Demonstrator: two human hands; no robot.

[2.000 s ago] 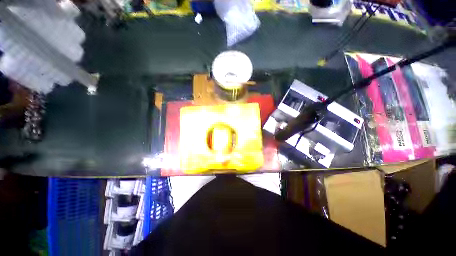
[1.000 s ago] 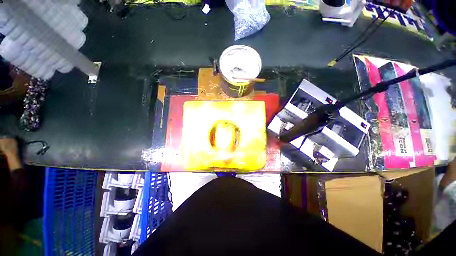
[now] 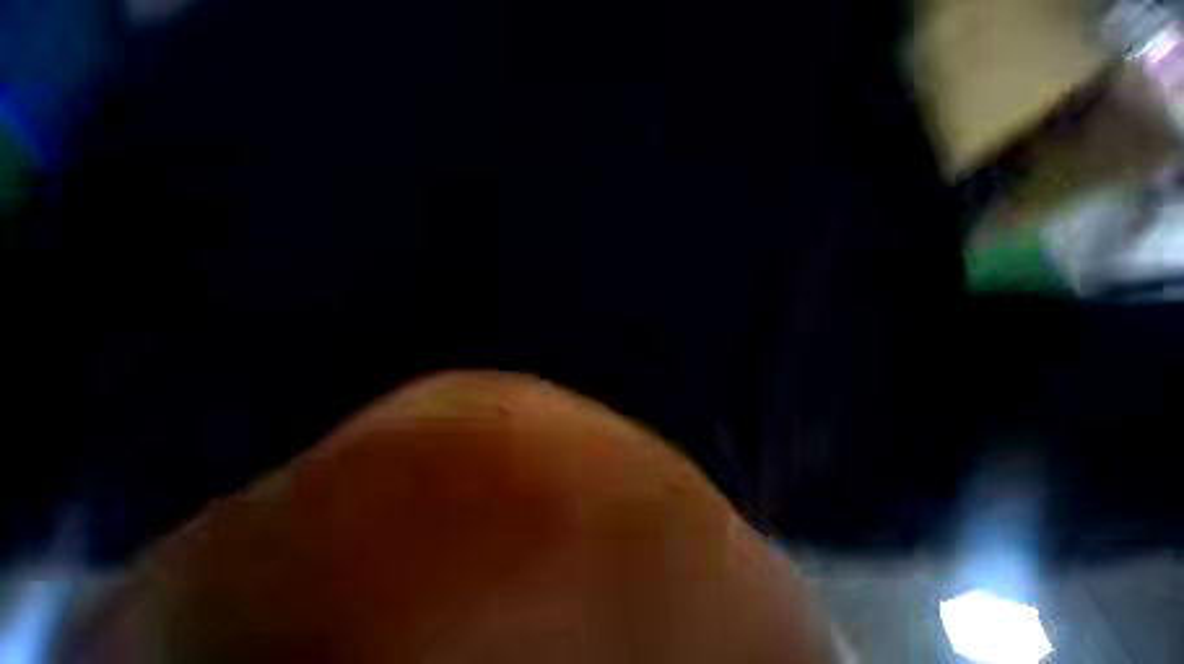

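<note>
A large, blurred, skin-coloured rounded shape fills the bottom middle of the head view, very close to the lens. It looks like part of a finger or hand, but I cannot tell which hand it is or whether it holds anything. No other hand can be made out. Dark cloth (image 3: 519, 234) fills most of the view behind it. No work piece, yellow pad or screwdriver shows.
A blurred tan cardboard piece (image 3: 1000, 78) is at the upper right, with a green patch (image 3: 1019, 260) below it and whitish things beside that. A blurred blue area (image 3: 52, 78) is at the upper left. A bright light spot (image 3: 993, 627) is at the lower right.
The view has swung away from the bench. The yellow pad, tin, screwdriver and blue crate that showed before are out of sight. The skin-coloured shape has come in close at the bottom.
</note>
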